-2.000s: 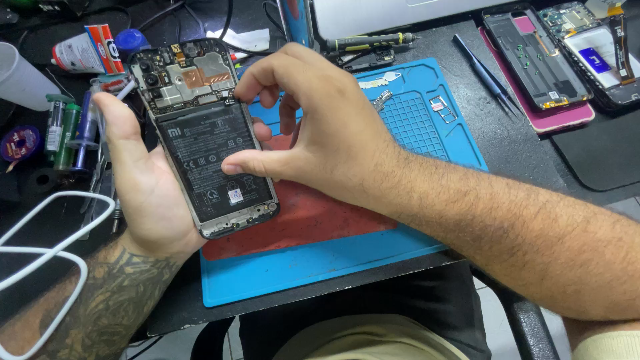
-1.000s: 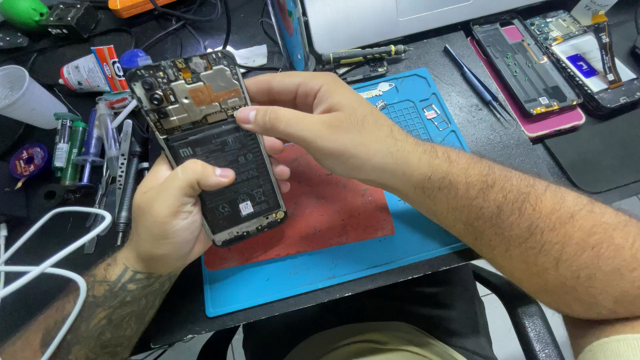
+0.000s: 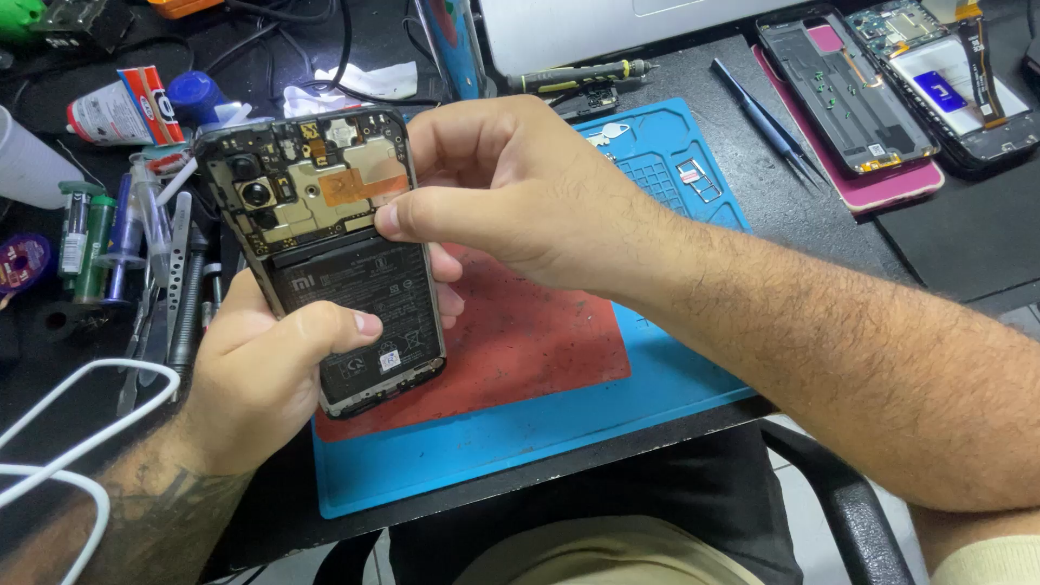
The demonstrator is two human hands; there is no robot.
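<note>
An opened Xiaomi smartphone (image 3: 325,260) is held tilted above the mats, its inner side facing me. Its circuit board (image 3: 325,183) with cameras and a copper-coloured patch lies at the top, the black battery (image 3: 357,301) below. My left hand (image 3: 280,366) grips the lower half from the left, thumb on the battery, fingertips showing past the right edge. My right hand (image 3: 520,187) holds the upper right edge, thumb on the board's lower right corner; its other fingers are hidden behind the phone. Underneath lie a red mat (image 3: 536,341) and a blue silicone repair mat (image 3: 487,455).
Blue tweezers (image 3: 768,126), a phone back cover (image 3: 853,97) on a pink case and another opened phone (image 3: 959,89) lie right. A screwdriver (image 3: 577,75) lies near the laptop (image 3: 650,28). Syringes (image 3: 97,244), a cup (image 3: 28,166) and a white cable (image 3: 89,447) are left.
My left thumb has come down onto the battery. My right thumb has moved from over the battery up to the board's lower right corner.
</note>
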